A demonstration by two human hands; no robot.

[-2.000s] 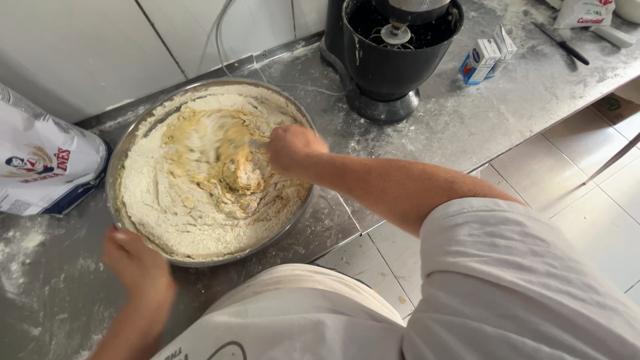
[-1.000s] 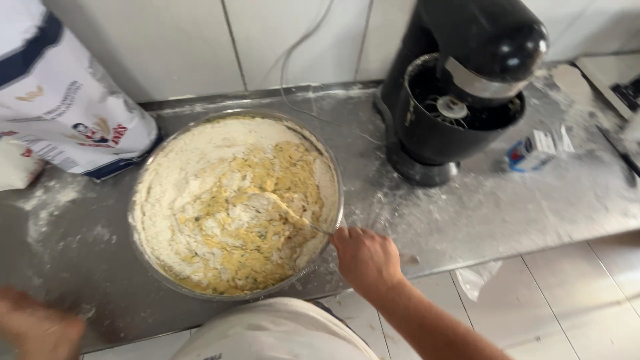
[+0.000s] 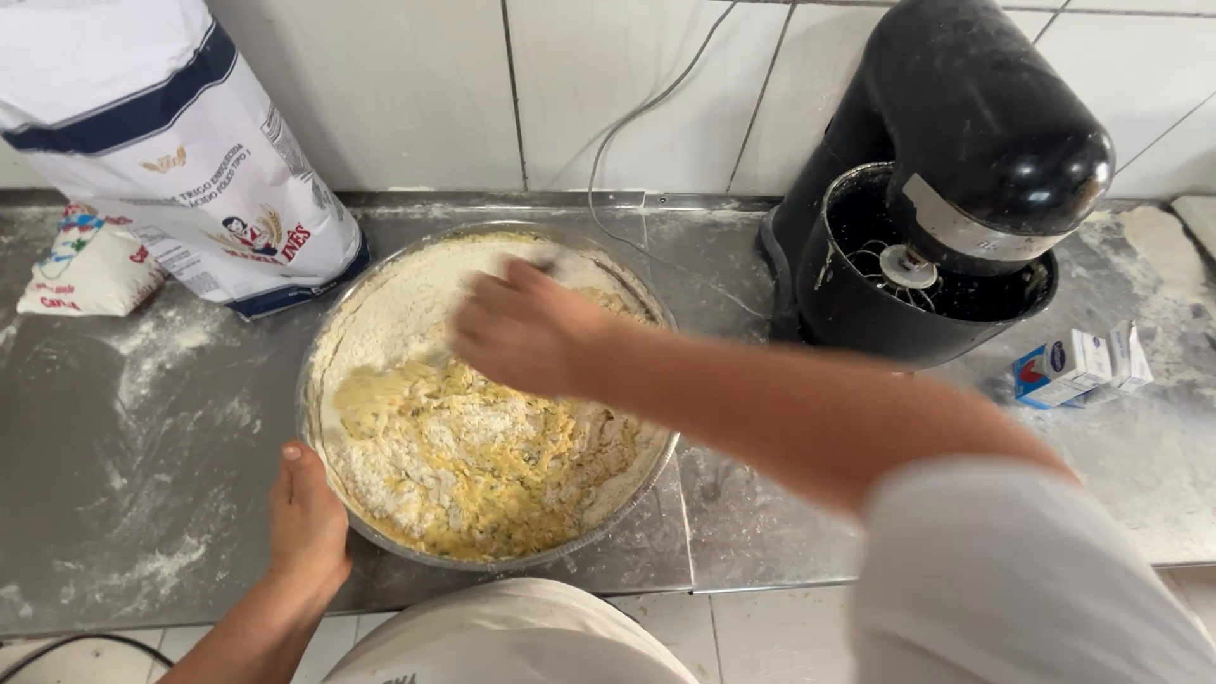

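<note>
A wide metal bowl (image 3: 655,475) stands on the steel counter, holding white flour and a lumpy yellow dough (image 3: 475,456) flecked with green. My left hand (image 3: 309,518) is at the bowl's lower left rim, thumb up against its outer side. Over the upper middle of the bowl, my right hand (image 3: 532,328) is blurred and its fingers are curled. Whatever it holds is hidden beneath the hand and by the blur.
Behind the bowl on the left stands a tall flour bag (image 3: 237,190), with a smaller plastic bag (image 3: 90,271) beside it. A black stand mixer (image 3: 978,142) with a whisk is at the right, near small cartons (image 3: 1064,369). A cord (image 3: 608,142) runs down the tiled wall.
My left hand, off the bowl a second ago, is now at its rim. My right hand has moved from the bowl's right edge to over its upper middle. The view has shifted.
</note>
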